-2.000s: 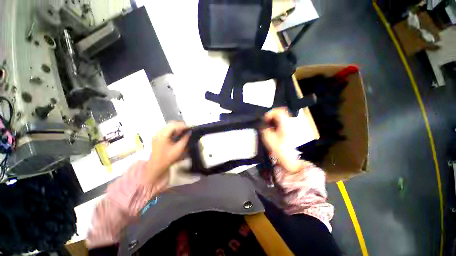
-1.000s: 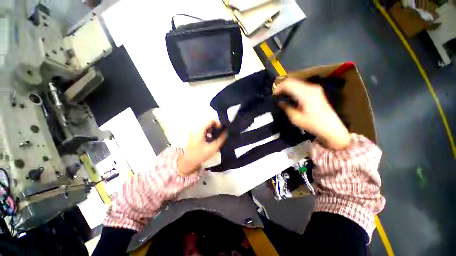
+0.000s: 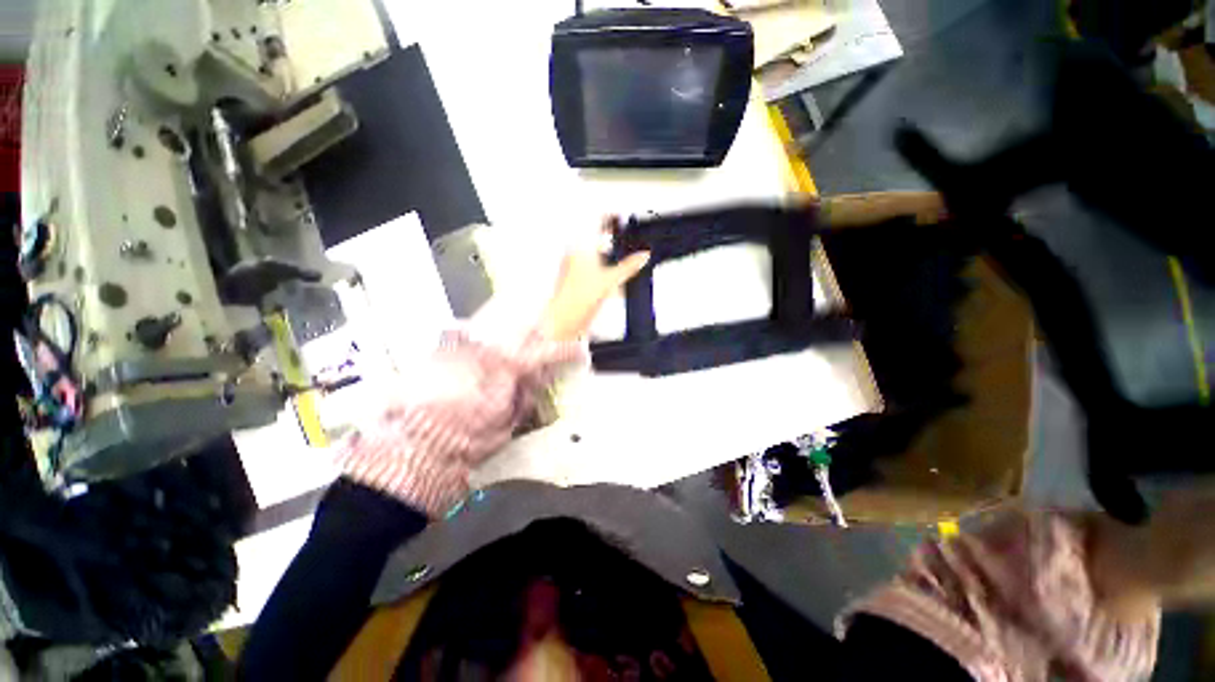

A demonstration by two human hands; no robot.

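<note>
A flat black webbing strap frame (image 3: 793, 273) lies on the white tabletop, right of the sewing machine. My left hand (image 3: 586, 287) grips its upper left corner between thumb and fingers. My right hand (image 3: 1166, 533) is at the right edge, blurred and partly cut off, its fingers hidden. A second black strap piece (image 3: 1079, 293), blurred, is in the air by it, over the box side and the floor, apparently held by this hand.
A pattern sewing machine (image 3: 133, 227) and dark ruffled heap (image 3: 120, 560) are at left. A control panel (image 3: 650, 100) stands behind the frame. An open cardboard box (image 3: 999, 400) with black pieces is beside the table, near small silvery tools (image 3: 760, 486).
My right hand has swung from the straps on the table out to the right edge, and a black strap piece now shows there. One frame remains on the table at my left hand.
</note>
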